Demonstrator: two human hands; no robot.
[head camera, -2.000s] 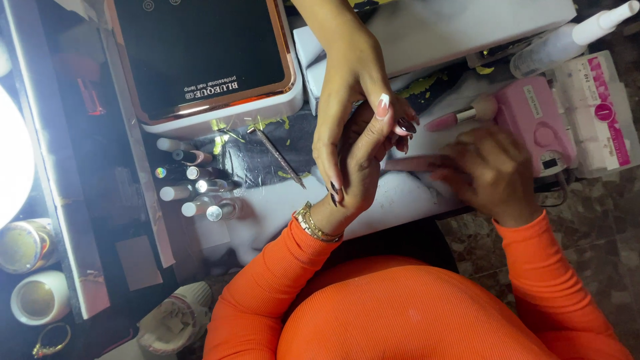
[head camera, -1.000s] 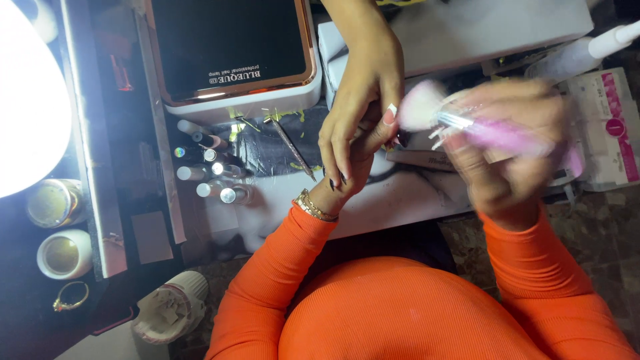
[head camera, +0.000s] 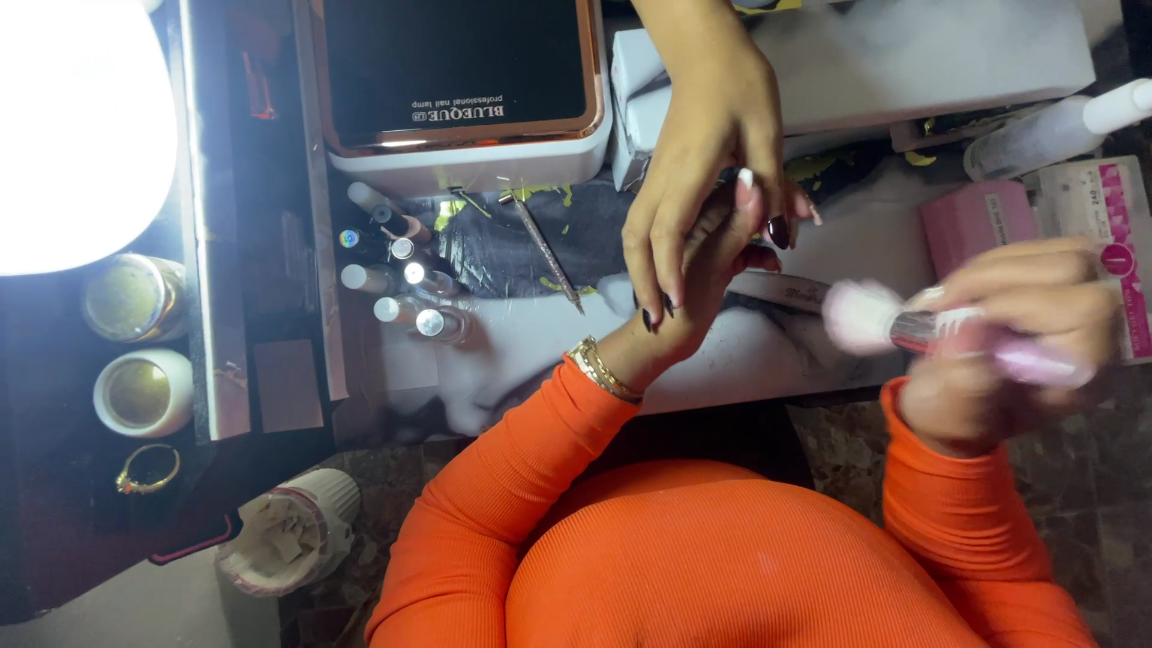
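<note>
My left hand (head camera: 693, 288), with gold bracelets (head camera: 596, 369) at its wrist, holds another person's hand (head camera: 711, 171) that reaches in from the top. The person's dark-nailed fingers lie over my hand and wrist, hiding part of my grip. At the right, my right hand (head camera: 1008, 346) is closed round a fluffy brush (head camera: 859, 317) with a pink handle. Its pale bristles point left, apart from the held hand; hand and brush are blurred. A nail file (head camera: 781, 290) lies on the table between my hands.
A Blueque nail lamp (head camera: 463, 166) stands at upper left, above several small bottles (head camera: 441, 324) and a thin metal tool (head camera: 544, 252). At the right are a pink device (head camera: 976, 220), a spray bottle (head camera: 1026, 139) and a clear box (head camera: 1080, 193). A bright lamp (head camera: 81, 135) fills the left edge.
Two seconds ago my right hand was by the file and the brush lay on the pink device. One second ago the brush was up at the person's fingers; now it is away to the right.
</note>
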